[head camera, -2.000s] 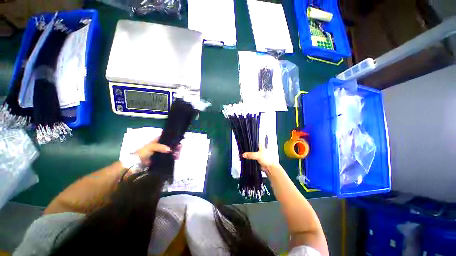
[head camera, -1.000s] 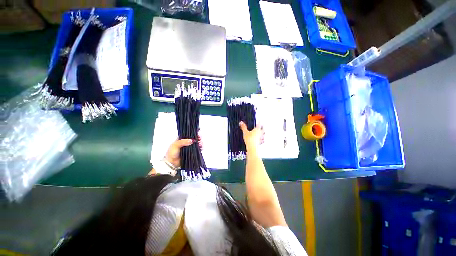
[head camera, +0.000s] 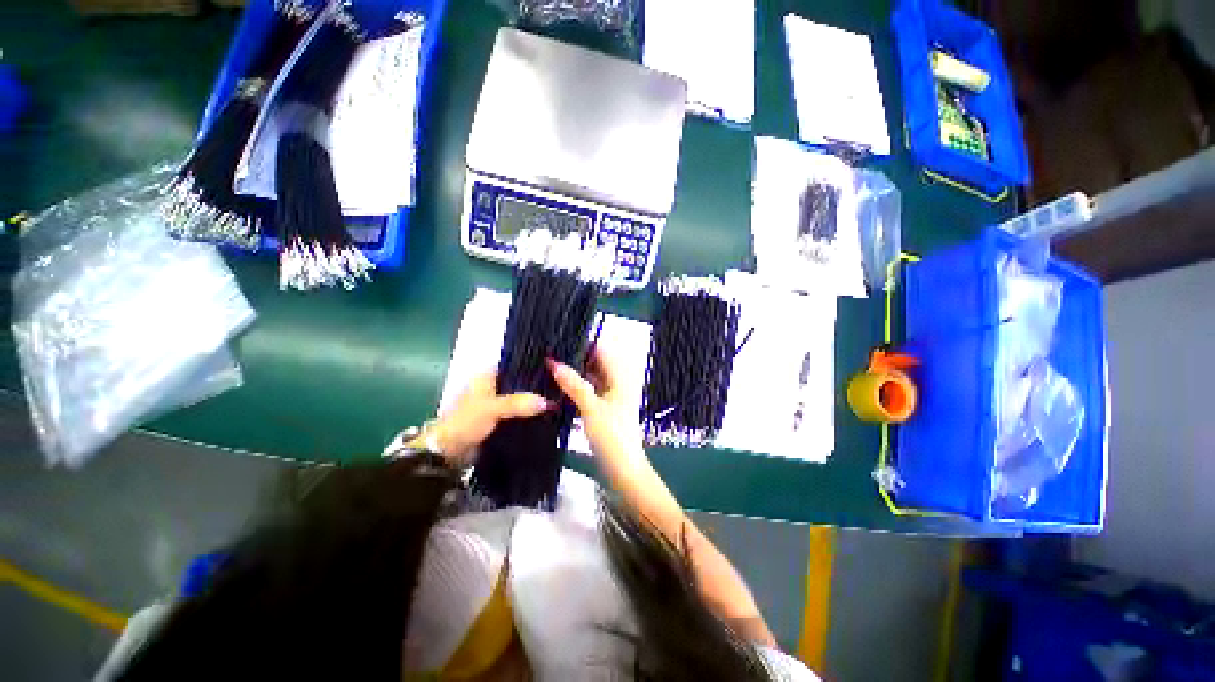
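Note:
My left hand (head camera: 486, 413) and my right hand (head camera: 596, 397) both hold a bundle of black leads (head camera: 544, 327) with silvery-white ends, in front of the counting scale. Its top ends overlap the lower edge of the scale (head camera: 576, 127), whose pan is bare. A second black bundle (head camera: 689, 360) lies on a white record sheet (head camera: 780, 366) to the right of my hands, touched by neither. Another white sheet (head camera: 477, 349) lies partly under the held bundle.
Clear bags (head camera: 127, 327) lie at left. A blue tray (head camera: 424, 120) holds black bundles and papers. At right are a tape roll (head camera: 881, 396), a blue bin of clear bags (head camera: 962, 386) and a small blue tray (head camera: 1013, 133). A bagged sample (head camera: 818, 213) lies on papers.
My right hand has left the right-hand bundle and moved left onto the bundle in my left hand. The view has shifted, so the bench things appear further right.

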